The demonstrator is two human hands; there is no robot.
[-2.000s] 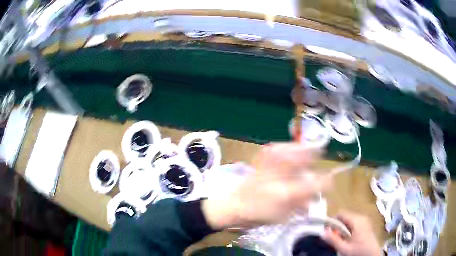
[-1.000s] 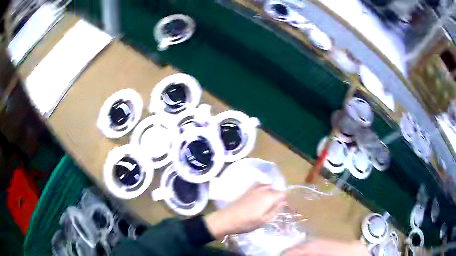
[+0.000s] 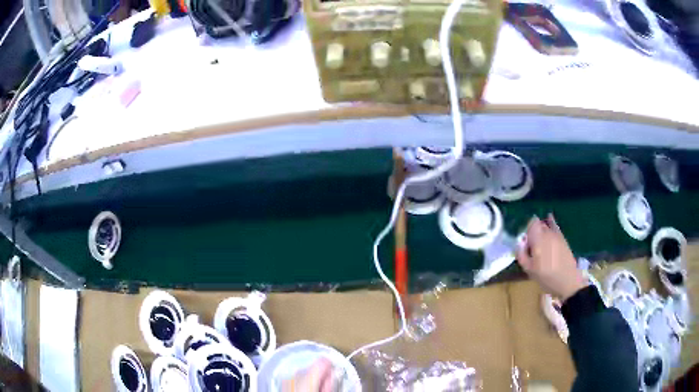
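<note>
My right hand [image 3: 548, 256] reaches over the green belt, its fingers closed on the edge of a blurred white piece [image 3: 498, 256], seen nearly edge-on. That piece is just below a grey-centred white housing [image 3: 471, 222]. My left hand [image 3: 316, 377] is blurred and cut off by the bottom edge, over a round white dish [image 3: 280, 367]; whether it grips anything cannot be told. A white cord [image 3: 378, 253] hangs from overhead, crosses the belt and ends near the dish. Crinkled clear film [image 3: 433, 375] lies right of the dish.
Black-centred white housings [image 3: 222, 371] lie at the lower left, and more housings [image 3: 651, 321] are piled at the right. A red-ended bar [image 3: 401, 264] crosses the belt [image 3: 268, 245]. Beyond are a white shelf [image 3: 253, 84], a beige box [image 3: 402, 57] and cables at left.
The view has swung to show the shelf beyond the belt. My right hand has moved from the film at the bench edge out to the belt. My left hand now shows at the bottom edge.
</note>
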